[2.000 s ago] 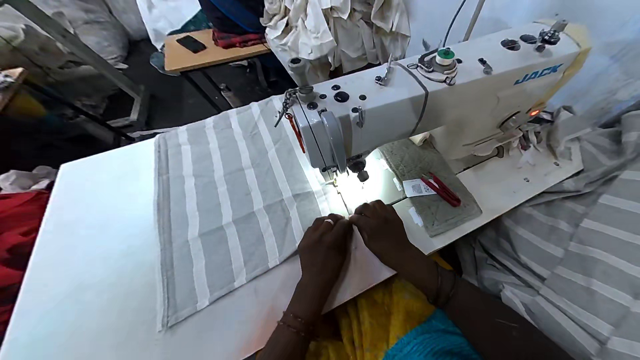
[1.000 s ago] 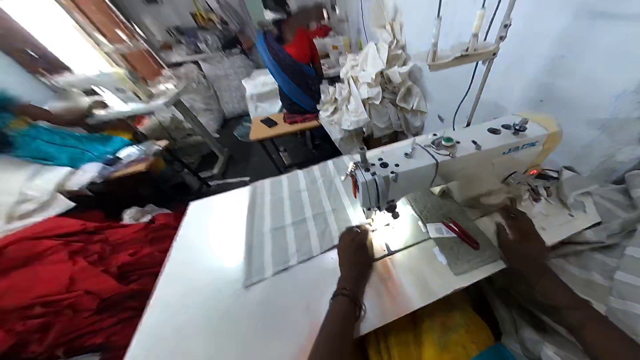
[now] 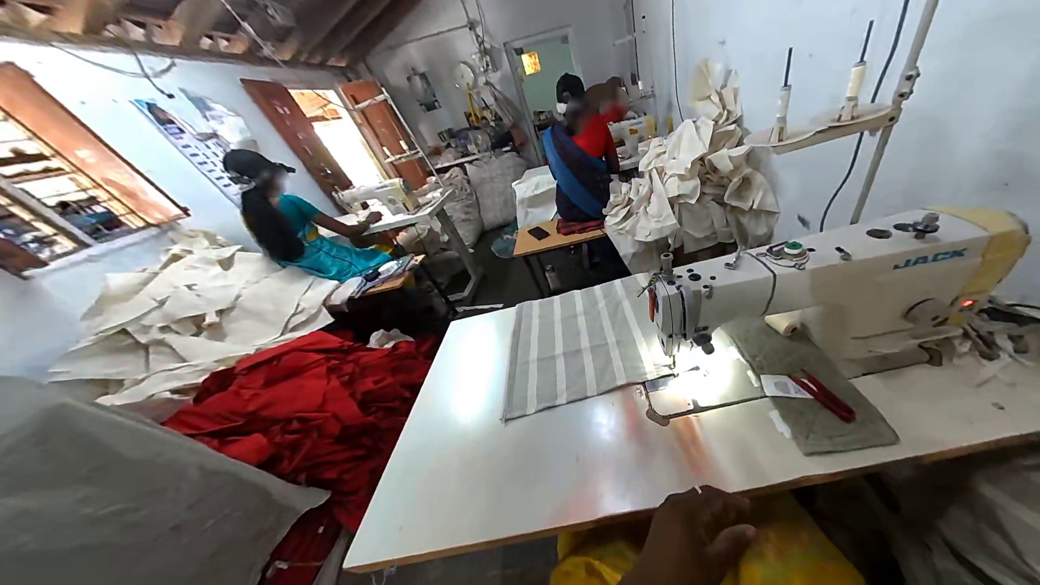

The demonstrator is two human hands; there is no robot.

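Note:
My left hand (image 3: 699, 532) is low in the head view, just off the table's front edge, with its fingers loosely bent, its thumb apart and nothing seen in it. My right hand is out of view. A grey cloth with white stripes (image 3: 573, 349) lies flat on the white sewing table (image 3: 487, 487), its right side close to the needle of the Jack sewing machine (image 3: 821, 276). The machine's lamp lights the needle plate. Right of the needle, red-handled thread snips (image 3: 827, 396) and a small white label (image 3: 784, 387) rest on a grey-green pad (image 3: 849, 431).
Red cloth (image 3: 309, 406) and cream cloth pieces (image 3: 203, 309) are heaped at left, with a grey sheet (image 3: 122, 487) nearer. One person (image 3: 301, 219) sits at another machine; another person (image 3: 578, 162) is farther back by piled cream cloth (image 3: 682, 179). A thread stand (image 3: 861, 122) rises behind the machine.
My left hand has left the cloth by the needle and come back to the table's front edge. My right hand, earlier on the machine bed at right, has gone out of view. The view has swung left.

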